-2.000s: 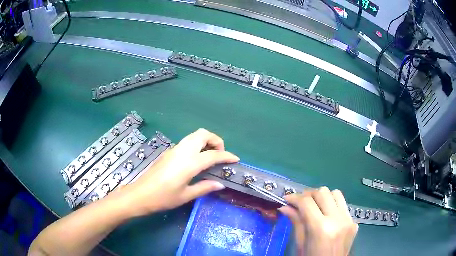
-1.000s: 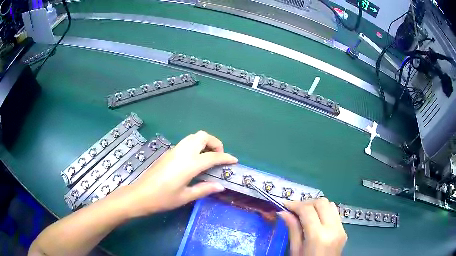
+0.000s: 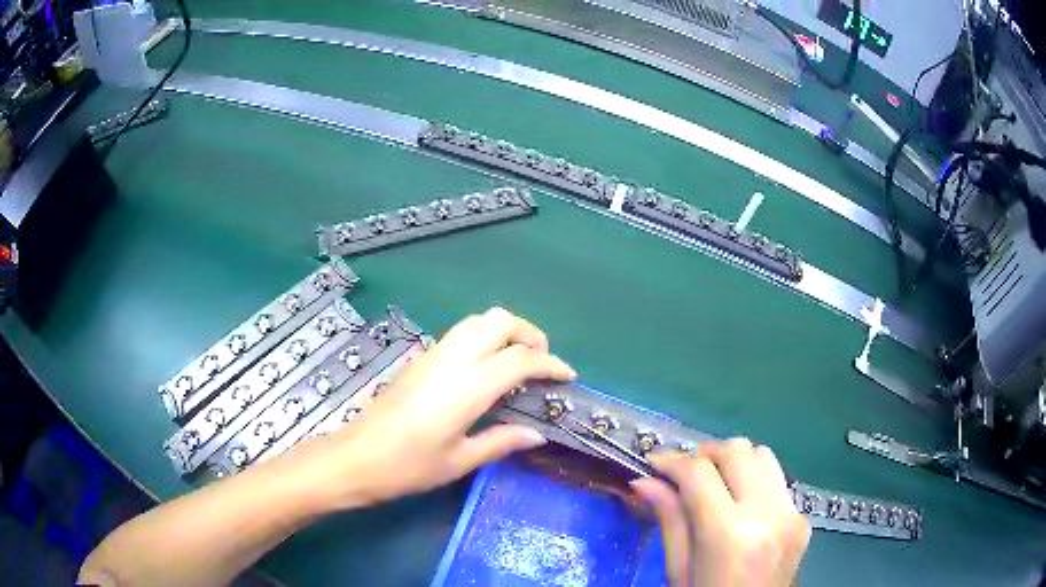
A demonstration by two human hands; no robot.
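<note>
My left hand (image 3: 488, 396) grips the left end of a dark grey fixture bar (image 3: 579, 404) with a row of round metal components. My right hand (image 3: 734, 505) holds thin silvery tweezers (image 3: 608, 445), their tips at a component near the bar's left part. The bar is over the far edge of a blue tray (image 3: 533, 533). A reddish-brown heap (image 3: 574, 468) lies in the tray just under the bar, too small to make out in detail. My right fingers cover the bar's right end.
Several fixture bars (image 3: 270, 369) lie side by side at left, partly behind my left forearm. A single bar (image 3: 430, 220) lies beyond them. Two bars (image 3: 516, 164) sit along a metal rail. Another bar (image 3: 860, 511) lies right of my hand. A grey machine (image 3: 1009, 269) stands at right.
The single bar beyond the stack has moved right, and another bar has come into view at far left. The whole view has shifted slightly. My hands keep their grips; the held bar is tilted differently.
</note>
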